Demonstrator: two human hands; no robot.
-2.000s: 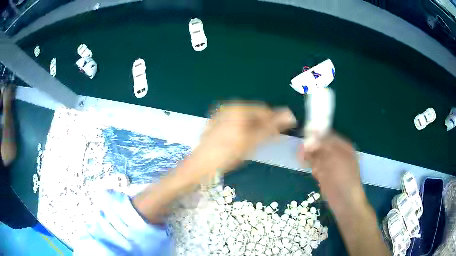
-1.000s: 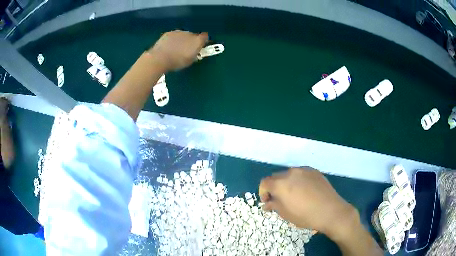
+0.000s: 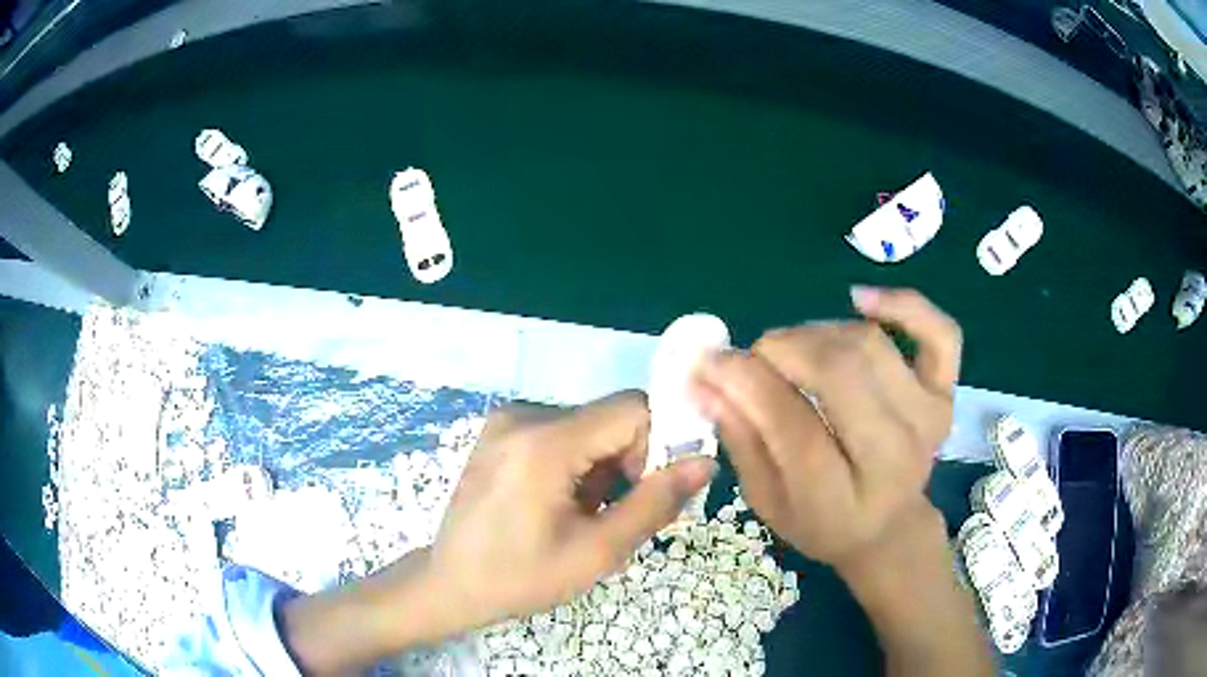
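Observation:
A white oval car base (image 3: 684, 377) is held upright in front of me, over the belt edge rail. My left hand (image 3: 556, 496) pinches its lower end between thumb and fingers. My right hand (image 3: 841, 430) has its fingertips on the base's right side; whether a small insert is under them is hidden. A heap of small cream-white inserts (image 3: 649, 608) lies on the worktop below my hands.
The green conveyor belt (image 3: 635, 172) carries scattered car bases (image 3: 421, 225) and a printed shell (image 3: 900, 221). A clear plastic bag (image 3: 331, 410) lies left. Stacked bases (image 3: 1013, 529), a mobile phone (image 3: 1083, 536) and a filled parts bag (image 3: 1162, 516) are right. A pale rail (image 3: 397, 324) crosses between.
My left hand has come back from the belt with a car base. My right hand has risen from the insert heap to the base.

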